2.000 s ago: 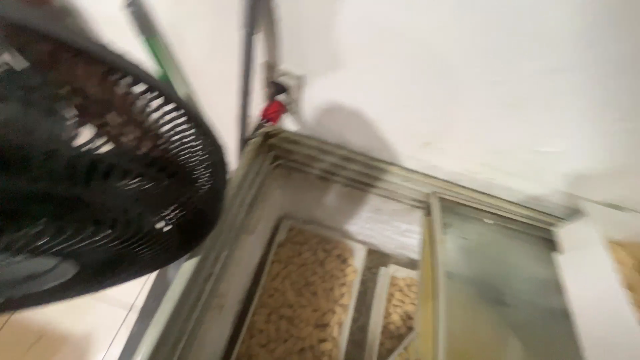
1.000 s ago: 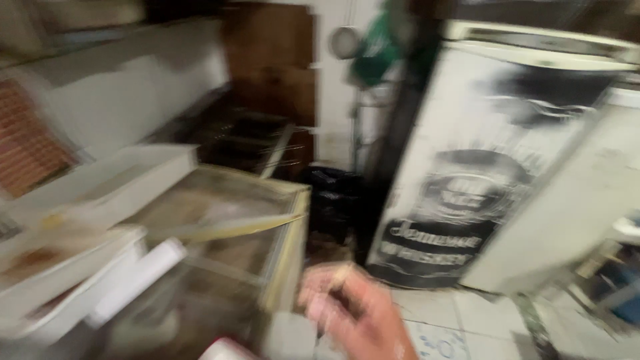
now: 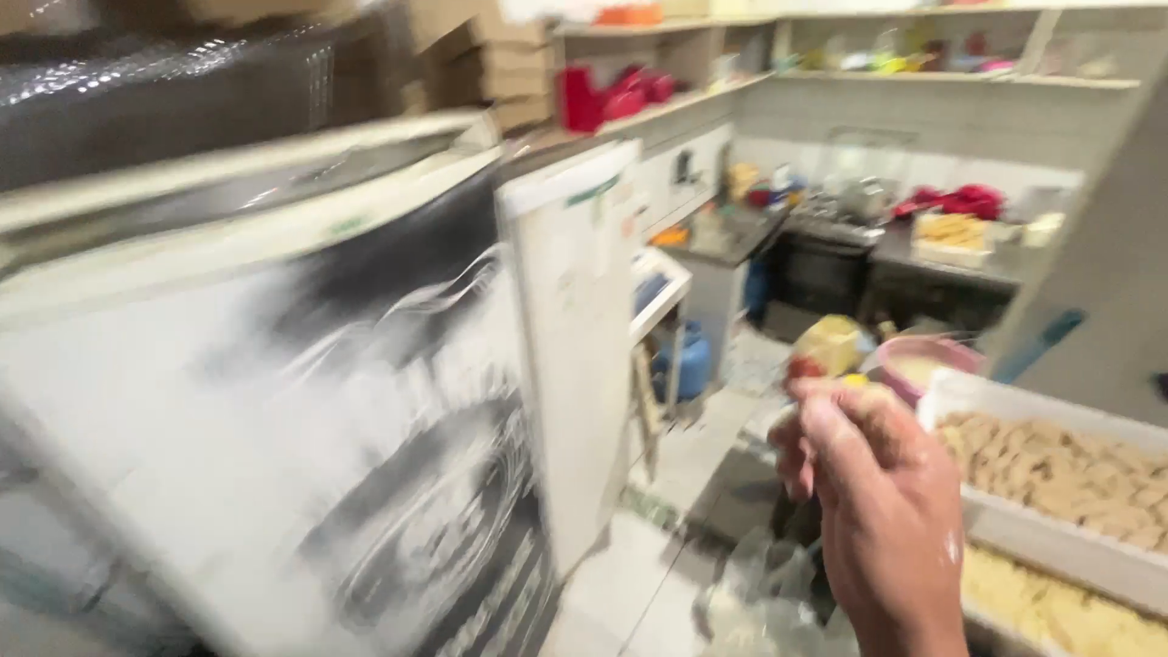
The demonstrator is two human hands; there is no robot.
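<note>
My right hand (image 3: 876,484) is raised at the lower right, fingers curled, with gaps between them blurred. Whether it holds anything is unclear; a small red patch shows just beyond the fingertips. Right beside it is a white rectangular tray (image 3: 1049,520) filled with small light-brown pieces (image 3: 1049,465). Below that tray lies a pale yellow crumbly mass (image 3: 1049,584). Beyond the fingers stand a pink bowl (image 3: 926,351) with pale contents and a yellowish bulky item (image 3: 829,342). My left hand is out of the picture.
A refrigerator (image 3: 274,438) with a black-and-white printed front fills the left, a white panel (image 3: 575,365) at its side. Further back are a blue gas cylinder (image 3: 689,360), a dark stove (image 3: 821,265), a counter (image 3: 721,233) and wall shelves (image 3: 958,78). A clear plastic bag (image 3: 766,593) lies below my hand.
The view has swung widely, from a fan and a case with trays to the refrigerator and kitchen. My right hand, absent two seconds ago, has come into view.
</note>
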